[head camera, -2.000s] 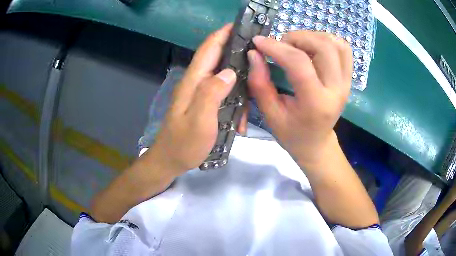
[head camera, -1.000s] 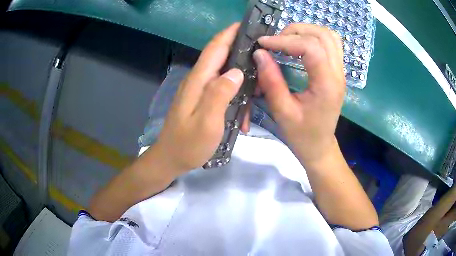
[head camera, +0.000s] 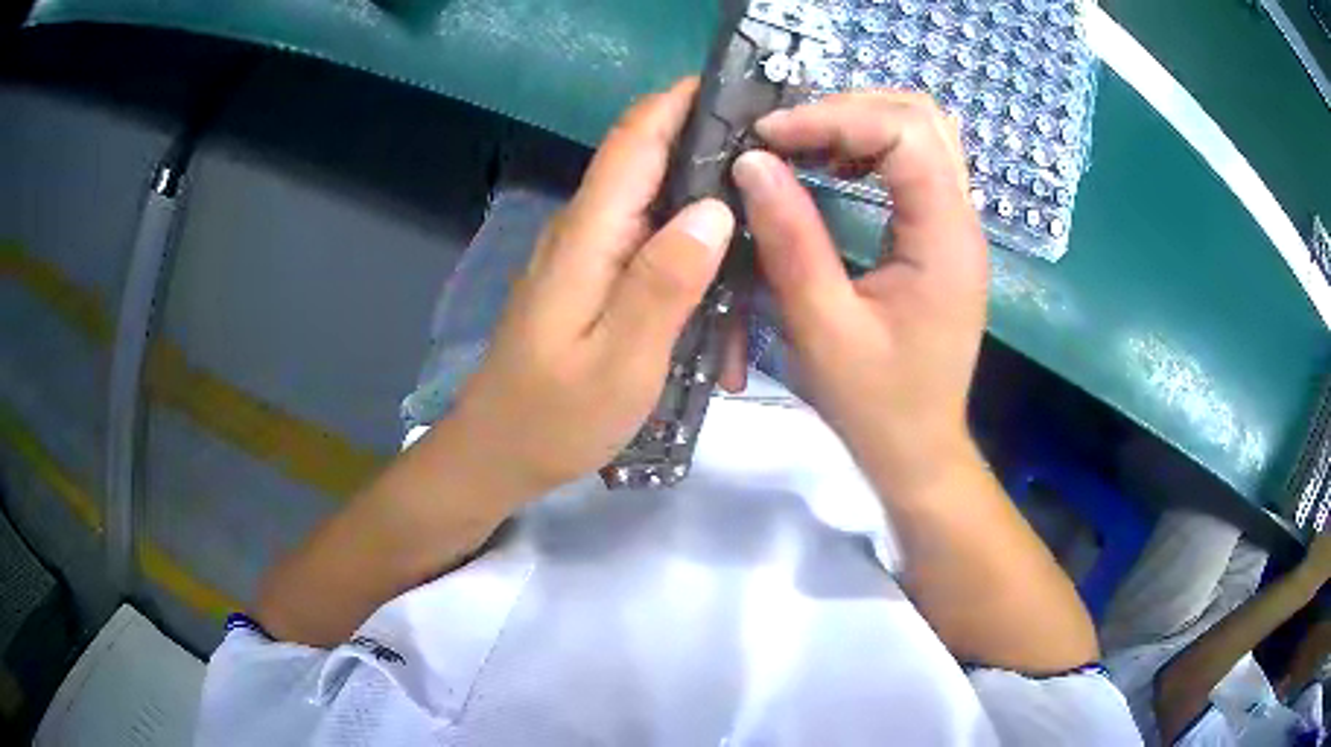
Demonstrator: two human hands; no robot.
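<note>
A long narrow grey fixture bar [head camera: 679,416] is held tilted over my lap, its top end near the bench edge. My left hand [head camera: 591,307] is wrapped around its middle, with the thumb on its face. My right hand [head camera: 876,263] is at the bar's right edge, thumb and forefinger almost together at a recess; whether a part is between them is hidden. A silvery round part [head camera: 777,66] sits in the bar above my fingertips. A clear blister tray [head camera: 1007,102] with rows of round silvery parts lies on the bench behind my right hand.
The green bench [head camera: 1139,321] curves across the top and right, with a pale rail [head camera: 1219,139] beyond the tray. Another person's forearm [head camera: 1241,628] shows at the lower right. A grey upright post [head camera: 139,336] and yellow floor lines are at the left.
The bar has shifted slightly right. My left thumb has moved a little up and right along it. My right fingertips stay at the bar's edge, and that hand has shifted slightly left.
</note>
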